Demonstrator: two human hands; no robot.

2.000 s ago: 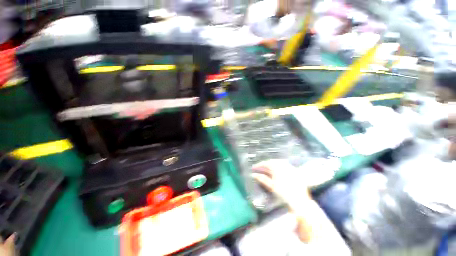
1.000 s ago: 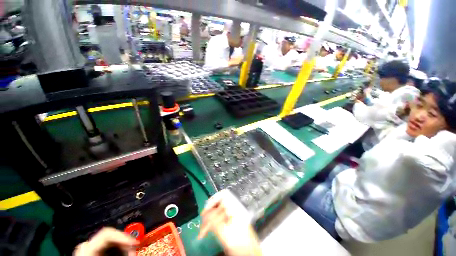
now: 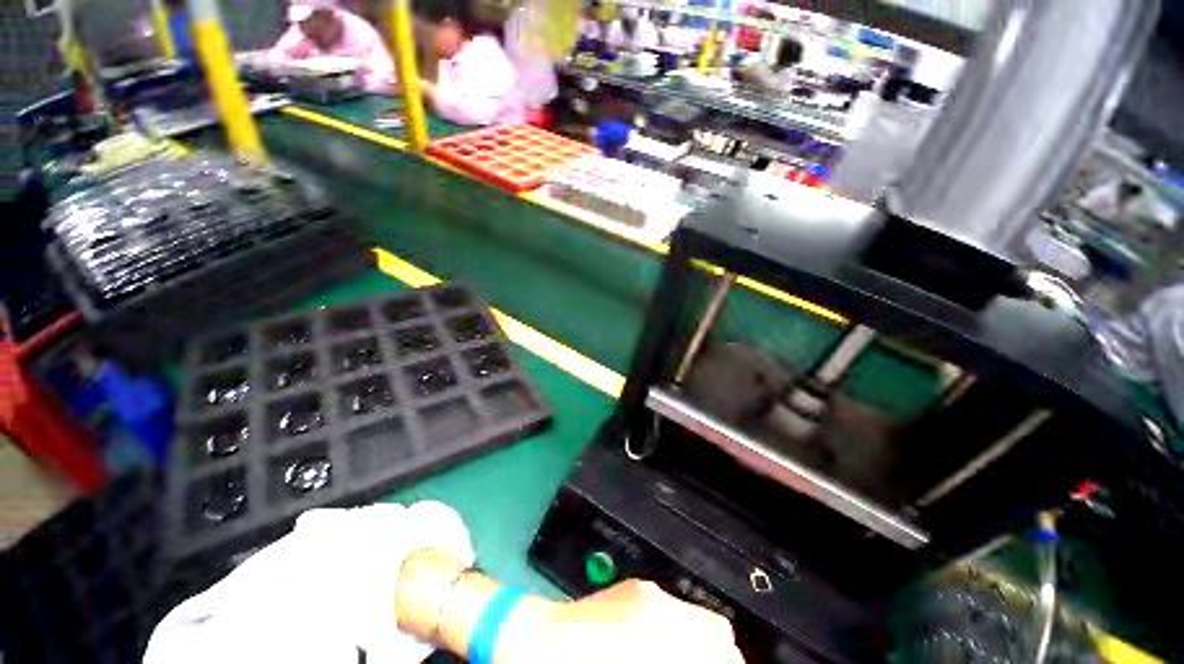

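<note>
My left hand (image 3: 636,625) is at the bottom centre, in front of the press, with a blue strap on its wrist. The bottom edge cuts it off and its fingers are not clearly visible, so any held thing is hidden. My right hand is not in view. The black foam tray (image 3: 390,477) lies left of the press; many pockets hold round dark parts, while some front-right pockets are empty. The black press (image 3: 688,519) stands right of centre, its silvery ram plate (image 3: 779,467) above the base. One green button (image 3: 600,567) shows on its front.
Stacked shiny blister trays (image 3: 169,221) stand at the far left, above a red crate (image 3: 49,409) with blue items. An orange grid tray (image 3: 519,156) lies beyond the green conveyor (image 3: 519,260). People in pink sit behind. A clear tray (image 3: 974,616) is right of the press.
The view has swung left, bringing the foam tray and blister stack into sight. The red parts tray and my right hand have left the picture.
</note>
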